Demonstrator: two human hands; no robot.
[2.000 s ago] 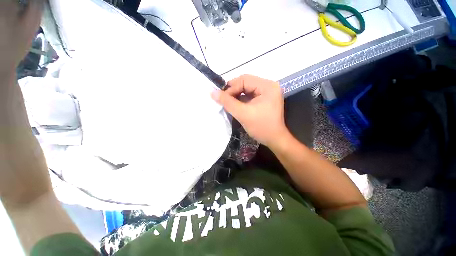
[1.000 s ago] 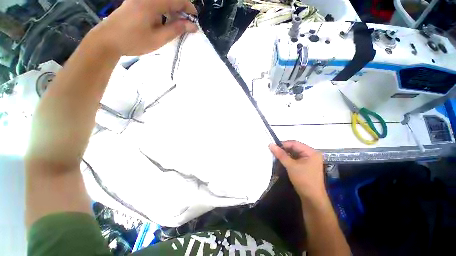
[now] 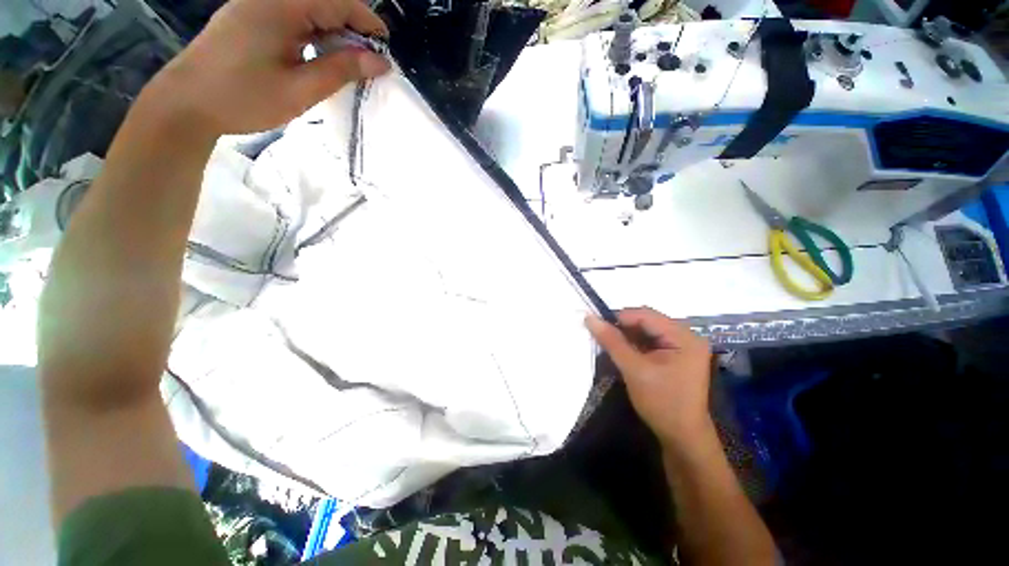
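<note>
The white padded lining (image 3: pixel 398 287) hangs bulky over my lap and the table's front edge. A narrow dark strip (image 3: pixel 511 190) runs along its upper right edge, stretched straight between my hands. My left hand (image 3: pixel 293 55) pinches the upper end of this edge at the upper left. My right hand (image 3: pixel 662 359) pinches the lower end near the table's front edge. Dark stitch lines and folds show on the lining. The edge lies left of the machine's needle area (image 3: pixel 625 188), apart from it.
The white sewing machine (image 3: pixel 719 100) stands at the right with a black band around its arm. Scissors (image 3: pixel 808 254) with yellow and green handles lie below it. The ruler-marked table edge (image 3: pixel 819 327) runs below. Dark garments (image 3: pixel 66 100) are piled at the upper left.
The view has shifted up from the lap to show the machine. My left hand, earlier blurred at the left edge, now shows pinching the strip's end. Both hands keep the edge stretched.
</note>
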